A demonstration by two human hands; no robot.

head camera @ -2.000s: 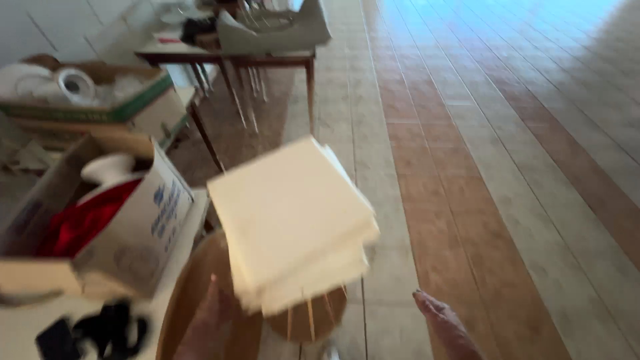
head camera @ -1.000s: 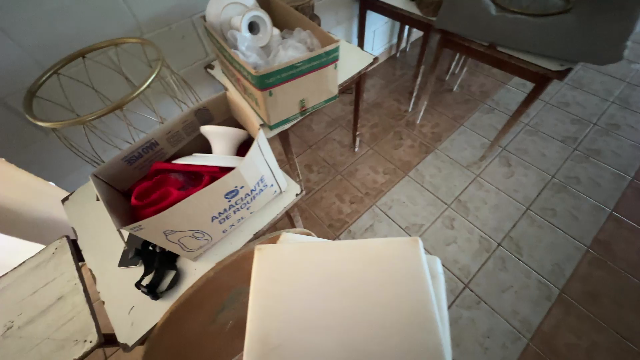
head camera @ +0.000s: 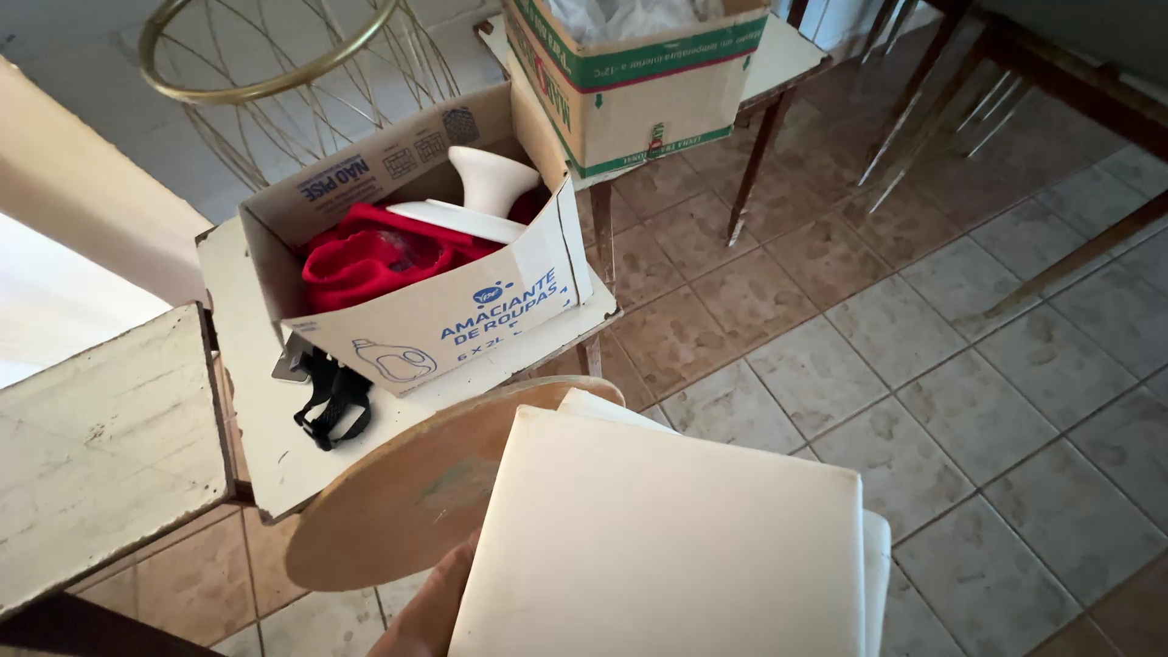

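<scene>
A stack of square cream padded panels (head camera: 666,538) fills the lower middle of the view. My left hand (head camera: 429,598) is at the stack's left edge, its fingers hidden behind the panels as it grips them. My right hand is out of view. Behind the stack, a round wooden board (head camera: 411,493) lies tilted beside a small cream table (head camera: 438,383). That table bears an open cardboard box (head camera: 429,338) with red cloth (head camera: 374,265) and a white flared object (head camera: 488,182) in it. A black strap (head camera: 336,401) lies near the box.
Farther back, a second carton (head camera: 657,109) with plastic bags stands on another table (head camera: 785,64). A gold metal ring frame (head camera: 265,87) is by the wall. At the left is a worn cream tabletop (head camera: 109,447); dark table legs (head camera: 762,164) stand on the tiled floor (head camera: 958,401) at the right.
The view has swung toward the boxes. Two seconds ago my right hand showed apart from the stack with its fingers spread; now it is out of sight. The panels remain in front of me.
</scene>
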